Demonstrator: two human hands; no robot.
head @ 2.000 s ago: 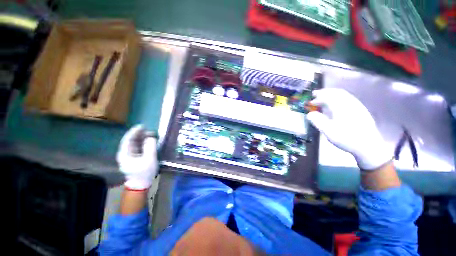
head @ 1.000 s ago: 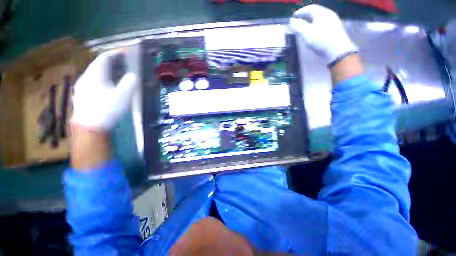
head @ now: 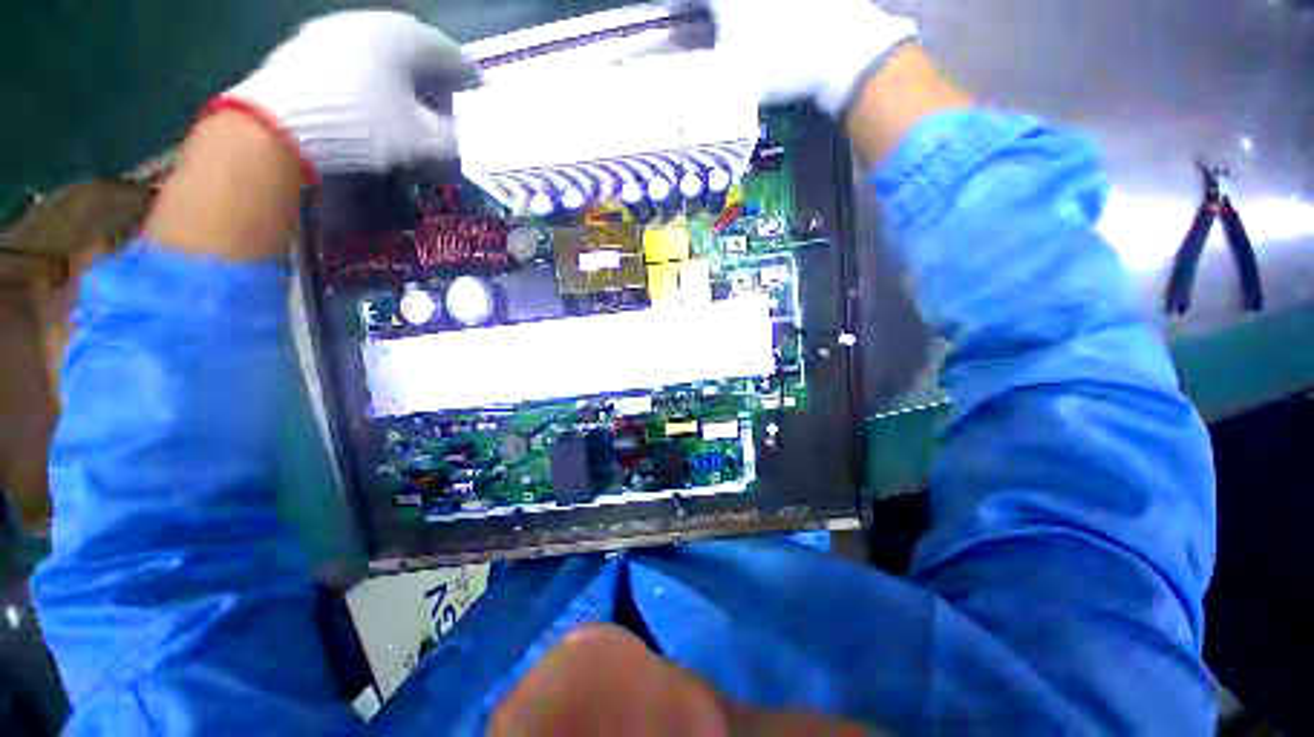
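Observation:
The black solder pallet (head: 829, 475) lies in front of me with the assembled circuit board (head: 541, 461) in it, component side up. A long white heatsink (head: 569, 356) crosses the board, and a wide white heatsink (head: 605, 118) is at its far side. My gloved left hand (head: 353, 89) is over the pallet's far left corner, its blurred fingertips by the wide heatsink's end. My gloved right hand (head: 807, 51) is over the far right part. The fingertips are partly hidden, so I cannot tell whether either hand grips anything.
Side cutters (head: 1213, 245) lie open on the shiny metal plate (head: 1110, 130) at the right. A cardboard box (head: 94, 238) is at the left, partly behind my left sleeve. The green bench top (head: 922, 446) shows beside the pallet. A white marked panel (head: 418, 619) is below left.
Both hands have moved to the pallet's far edge, from its left side and far right corner. The pallet and board appear larger and nearer. The red pads have left the view.

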